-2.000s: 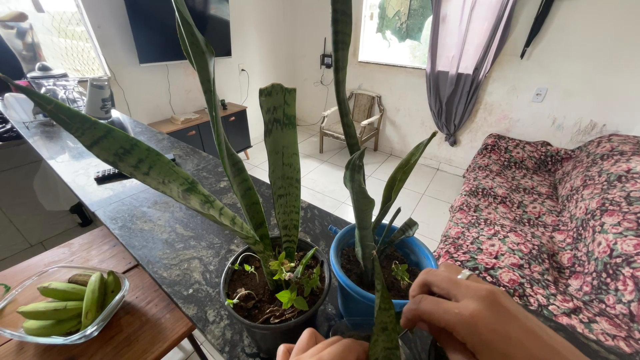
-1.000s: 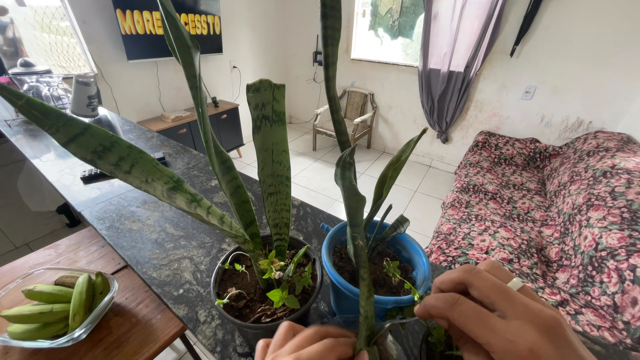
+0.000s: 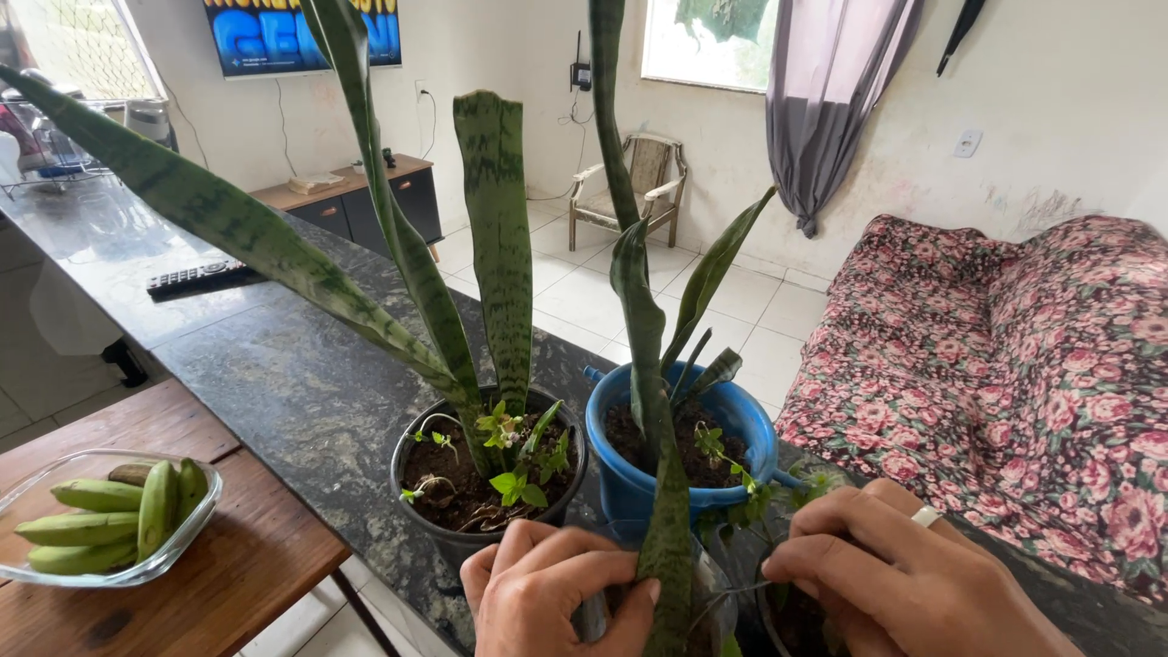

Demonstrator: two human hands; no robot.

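My left hand (image 3: 557,589) is at the lower middle, its thumb and fingers at the base of a snake plant leaf (image 3: 671,538) that rises from a clear container (image 3: 716,584). On the right, my right hand (image 3: 899,566) wears a ring and pinches a thin stem (image 3: 735,591) between thumb and finger, above a dark pot (image 3: 776,620) with small leafy growth. Behind my hands stand a black pot (image 3: 401,484) with tall snake plant leaves and small green sprouts, and a blue pot (image 3: 630,474) with another snake plant. My hands partly hide the near containers.
The pots stand on a dark stone counter (image 3: 301,429); a remote control (image 3: 201,278) lies farther along it. At left, a wooden table (image 3: 255,511) bears a glass dish (image 3: 203,520) of green bananas (image 3: 96,529). Beyond are a flower-patterned sofa cover (image 3: 940,365) and a chair (image 3: 639,192).
The near snake plant leaf is more upright than two seconds ago. My right hand has moved away from that leaf, toward the dark pot at right.
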